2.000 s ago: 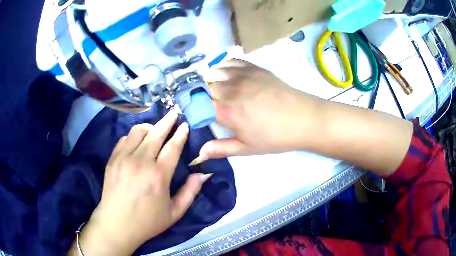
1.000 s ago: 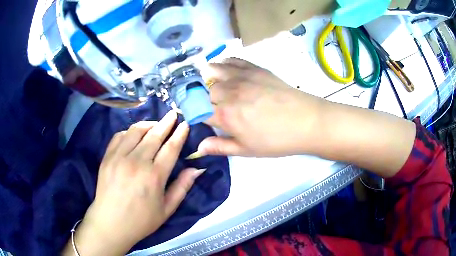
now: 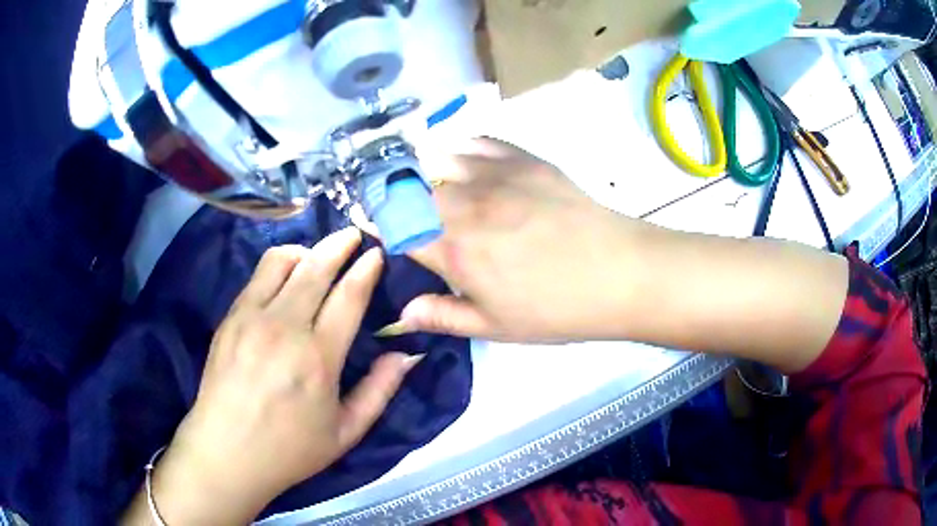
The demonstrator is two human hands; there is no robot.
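Note:
The dark navy garment fabric point(image 3: 411, 385) lies on the white machine table and spreads to the left. The sewing machine head point(image 3: 241, 46), white with a blue stripe, stands above it. The presser foot area point(image 3: 344, 195) is small and partly hidden. A translucent blue guard point(image 3: 404, 214) sits just right of it. My left hand point(image 3: 283, 360) lies flat on the fabric, fingertips just below the foot, thumb spread. My right hand point(image 3: 503, 241) is right of the guard, its thumb on the fabric and its fingers partly hidden behind the guard; whether it grips fabric is unclear.
Scissors with yellow and green loops point(image 3: 690, 118) lie at the upper right, beside orange-brown snips point(image 3: 822, 164). A brown cardboard piece point(image 3: 575, 36) and a mint-green block point(image 3: 740, 29) are above them. A measuring tape point(image 3: 555, 444) runs along the table's front edge.
My right hand has shifted slightly down, and its thumb has moved a little left over the fabric. My left hand has stayed nearly in place. The camera view has shifted slightly.

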